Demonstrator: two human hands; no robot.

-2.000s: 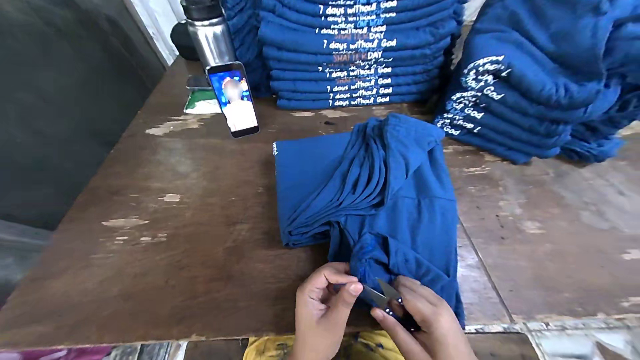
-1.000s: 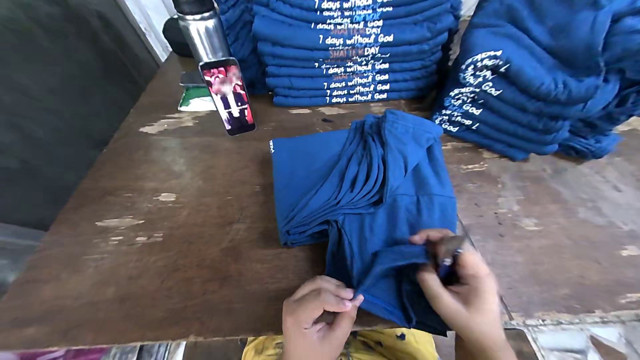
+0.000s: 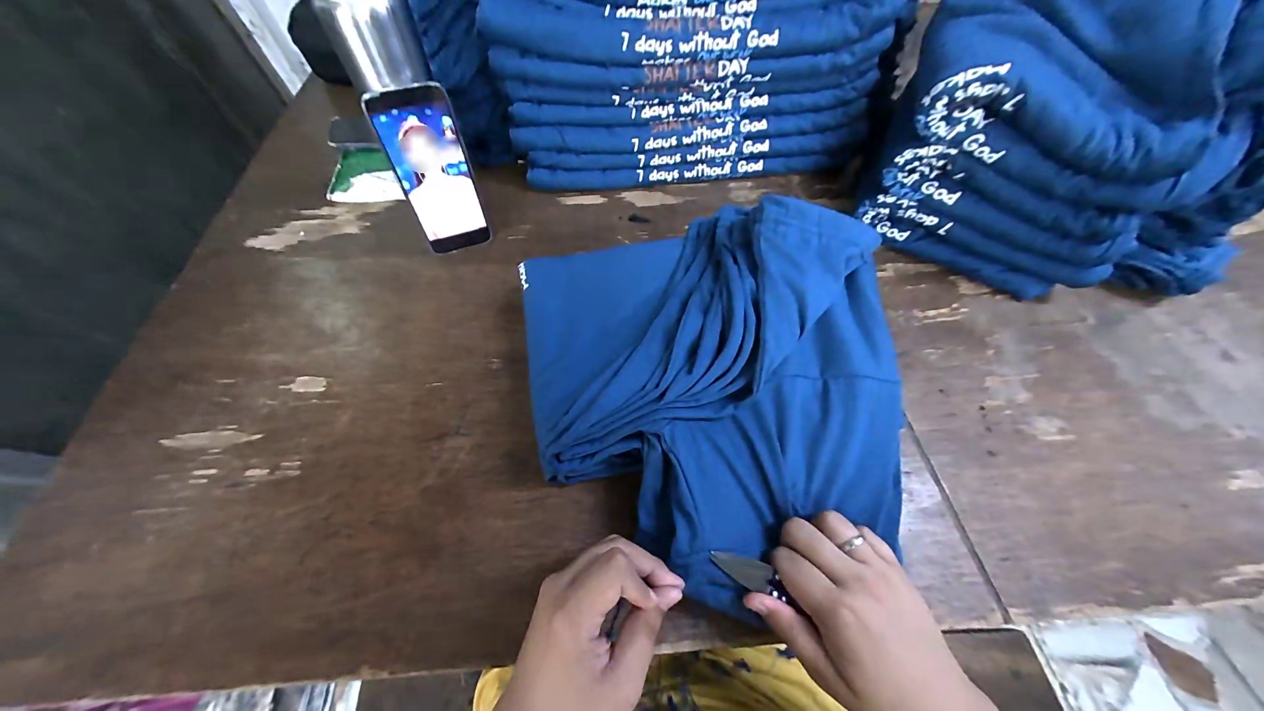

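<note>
Blue fabric garments [image 3: 829, 425], several layers folded over each other, lie on the wooden table with their lower end near its front edge. My right hand [image 3: 839, 602], with a ring on one finger, holds small thread snips [image 3: 746, 571]; their pointed blades reach left over the cloth. At the left lower corner of the cloth is my left hand [image 3: 607, 612], thumb and fingertips pinched together. Whether a thread or a bit of cloth is between those fingertips cannot be seen.
Behind stand a stack of printed blue garments [image 3: 681, 128] and another pile [image 3: 1047, 168] at the right. A smartphone [image 3: 430, 168] leans against a steel bottle [image 3: 370, 44], beside a green and white item [image 3: 363, 176]. The wooden table [image 3: 326, 513] has worn patches.
The raised part of the cloth near my hands now lies flatter. My right hand has moved off that fold, and the snips' blades, hard to see a second ago, now show plainly.
</note>
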